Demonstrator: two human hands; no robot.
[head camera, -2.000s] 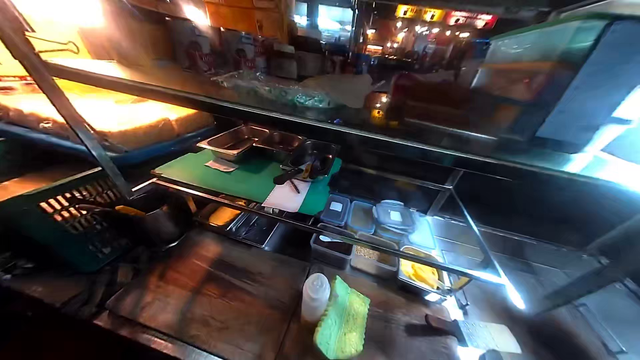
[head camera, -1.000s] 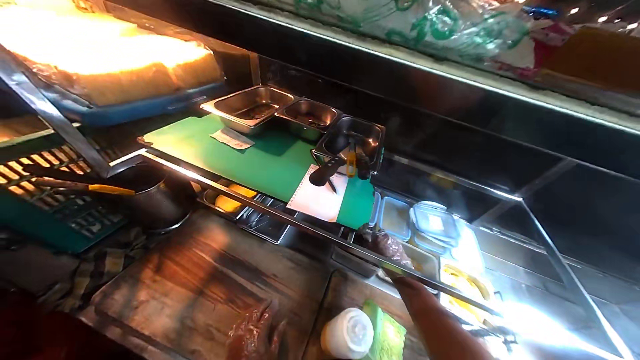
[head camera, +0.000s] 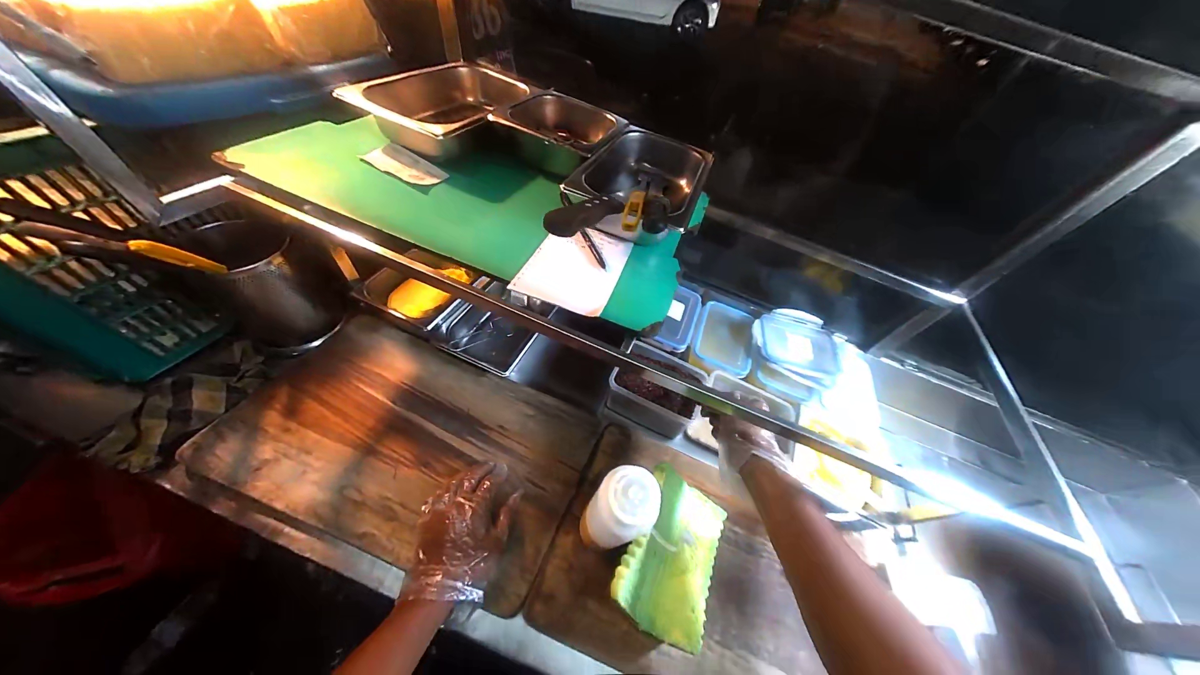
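My left hand (head camera: 464, 534), in a clear plastic glove, rests over the front right part of a wooden board (head camera: 375, 422) with nothing seen in it. Reaching under the shelf's metal rail, my gloved right hand (head camera: 745, 431) is at a container of pale food (head camera: 703, 433); its fingers are partly hidden and I cannot tell whether they grip anything. Just left of it is a container of dark food (head camera: 656, 392). Between my hands a white squeeze bottle (head camera: 621, 506) stands beside a green scallop-edged cloth (head camera: 673, 562).
A metal rail (head camera: 562, 333) crosses above the containers. The green shelf mat (head camera: 487, 206) bears metal pans (head camera: 450, 98), paper (head camera: 572, 272) and a pen. Lidded tubs (head camera: 722, 339) stand behind. A dark pot (head camera: 281, 281) and a green crate (head camera: 122, 309) are at left.
Two seconds ago no hands were in view. Since one second ago, my left hand has come further into view over the board. My right hand remains among the containers. The view has shifted.
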